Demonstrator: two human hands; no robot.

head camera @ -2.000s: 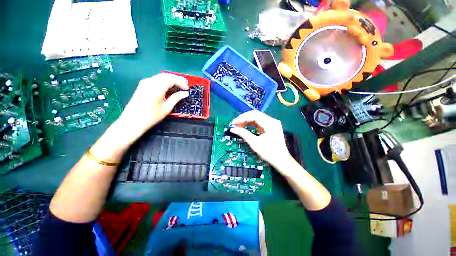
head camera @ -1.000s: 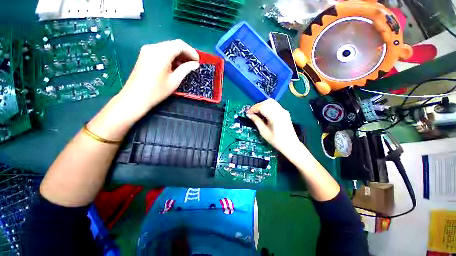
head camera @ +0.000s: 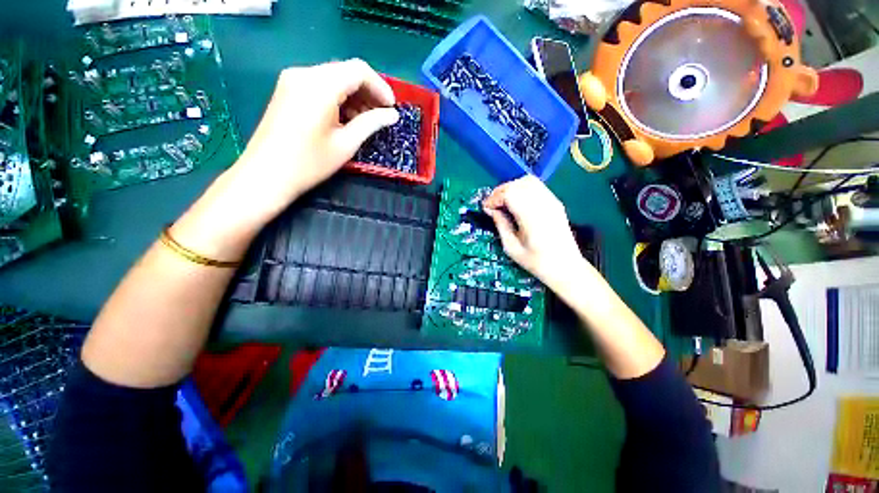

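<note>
A green circuit board [head camera: 482, 289] with dark slots and white parts lies on the right part of a black ribbed tray [head camera: 347, 255]. My right hand [head camera: 530, 221] is over the board's upper part, thumb and fingertips together at its surface; whether a part is between them cannot be told. My left hand [head camera: 313, 125] is at the left side of the red bin [head camera: 431, 144] of small dark parts, thumb and forefinger close together; anything between them is too small to tell. The blue bin [head camera: 554, 149] with similar parts stands to the right of the red one.
Boards [head camera: 145, 106] lie and lean at left, with a pale pad [head camera: 173, 8] behind. A board stack [head camera: 410, 12] stands at the back. A phone [head camera: 559, 72], tape roll [head camera: 591, 146], orange fan [head camera: 617, 106], solder reel [head camera: 665, 266] and black box with cable [head camera: 713, 294] are at right.
The view has shifted, so bins and boards sit higher in it. My left hand stays beside the red bin. My right fingertips have come closer together at the board's upper part.
</note>
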